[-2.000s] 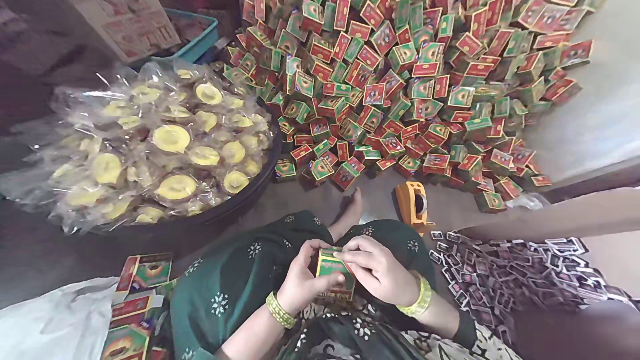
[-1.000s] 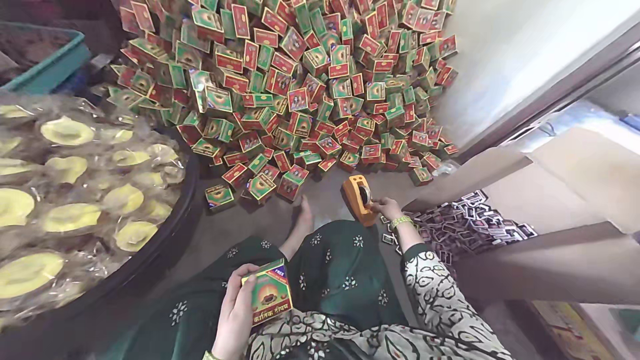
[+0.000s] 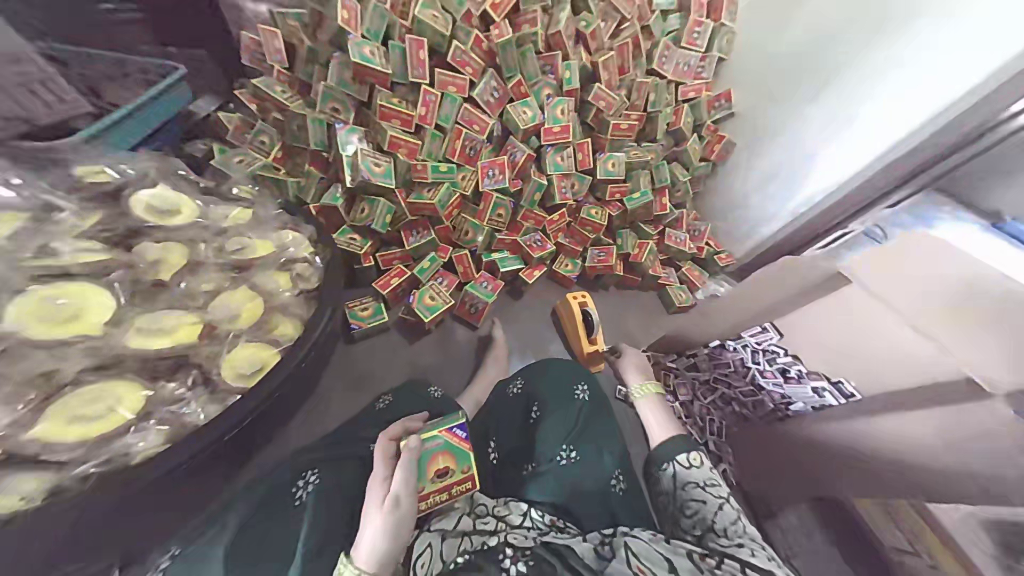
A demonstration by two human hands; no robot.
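Note:
My left hand (image 3: 394,488) holds a small green and red printed cardboard box (image 3: 445,464) upright above my lap, its printed front facing up toward me. My right hand (image 3: 630,366) is at the near end of an orange tape dispenser (image 3: 582,330) on the floor, fingertips at its cutting edge. Whether a piece of tape is between those fingers is too small to tell. A dark roll sits in the dispenser.
A large heap of similar boxes (image 3: 512,176) lies ahead. At left stands a dark round tub (image 3: 320,320) of plastic-wrapped yellow items (image 3: 164,328). An open cardboard carton (image 3: 848,440) at right is beside many small dark packets (image 3: 720,384). A teal crate (image 3: 144,104) stands back left.
Two seconds ago both my hands were on a box above my lap. My right hand has since moved away to the tape dispenser, while my left hand keeps a box. The view has shifted right.

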